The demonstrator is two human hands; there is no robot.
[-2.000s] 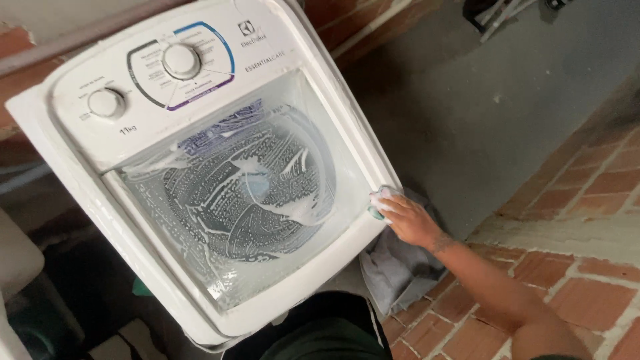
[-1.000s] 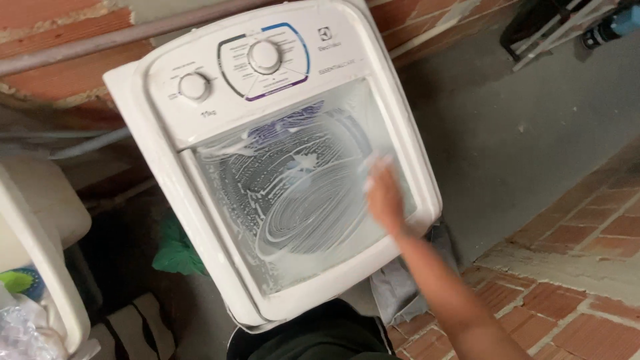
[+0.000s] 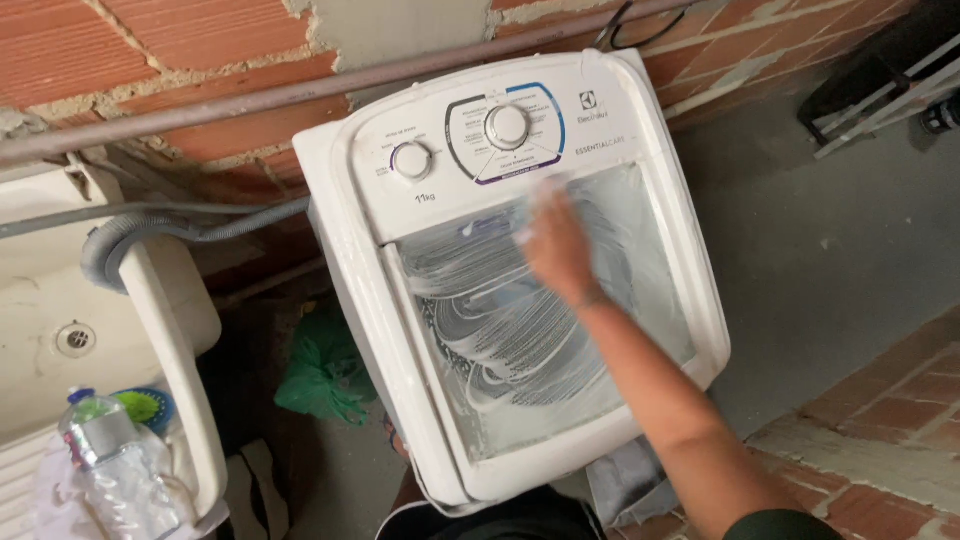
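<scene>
A white Electrolux top-loading washing machine (image 3: 690, 330) stands before me, with two round knobs on its control panel (image 3: 450, 165). White, streaky foam covers much of its transparent lid (image 3: 525, 330). My right hand (image 3: 555, 244), blurred by motion, is at the top of the lid just below the panel. Its fingers are closed around a pale sponge or cloth (image 3: 536, 206), whose exact kind is too blurred to tell. My left hand is outside the view.
At the left is a laundry sink (image 3: 161, 315) with a grey drain hose (image 3: 112, 240) over its rim and a clear plastic bottle (image 3: 112, 450) in it. A green plastic bag (image 3: 322, 375) lies on the floor between sink and machine. A pipe (image 3: 262, 105) runs along the brick wall behind.
My right hand has gone from the machine's right edge, across the lid, to just below the panel. Foam streaks are spread differently over the lid. The view has shifted, showing more sink and wall.
</scene>
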